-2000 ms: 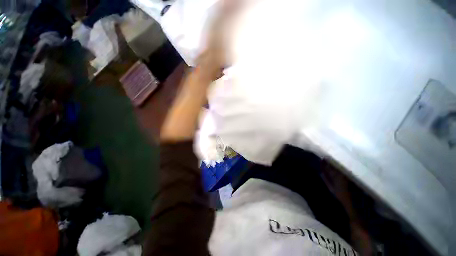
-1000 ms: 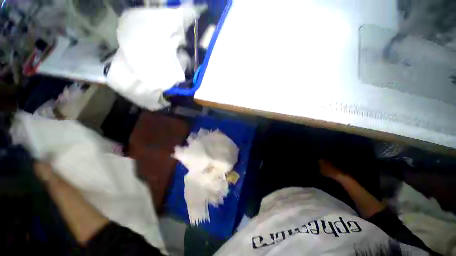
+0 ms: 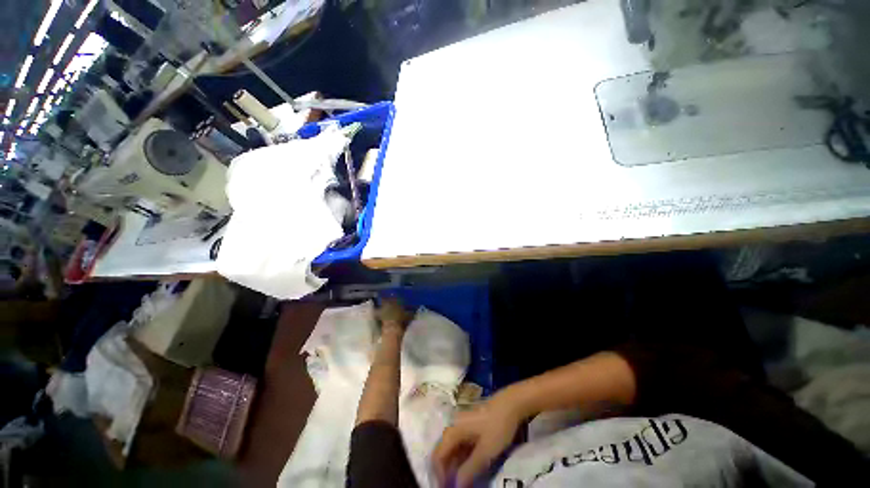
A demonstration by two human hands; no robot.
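Note:
White cloth pieces (image 3: 434, 348) lie in and over the blue plastic crate (image 3: 482, 329) below the table edge. A longer white piece (image 3: 324, 424) hangs down beside them. My left hand (image 3: 391, 313) reaches to the far end of the crate, between the white pieces; its fingers are too small and blurred to show a grip. My right hand (image 3: 477, 438) is above my lap at the right edge of the white pieces, its fingers bent, apart and pointing down, with no cloth seen in them.
The white sewing table (image 3: 496, 172) has a wooden front edge and black-handled scissors (image 3: 847, 133) at right. A blue tray (image 3: 382, 162) with white cloth (image 3: 281, 210) over it stands at its left. Another sewing machine (image 3: 157, 172), a brown box (image 3: 217, 412) and white heaps are at left.
The view has swung back over the table. My left hand has moved from the far left to the crate, where the long white piece now lies. My right hand has come from under the table to my lap.

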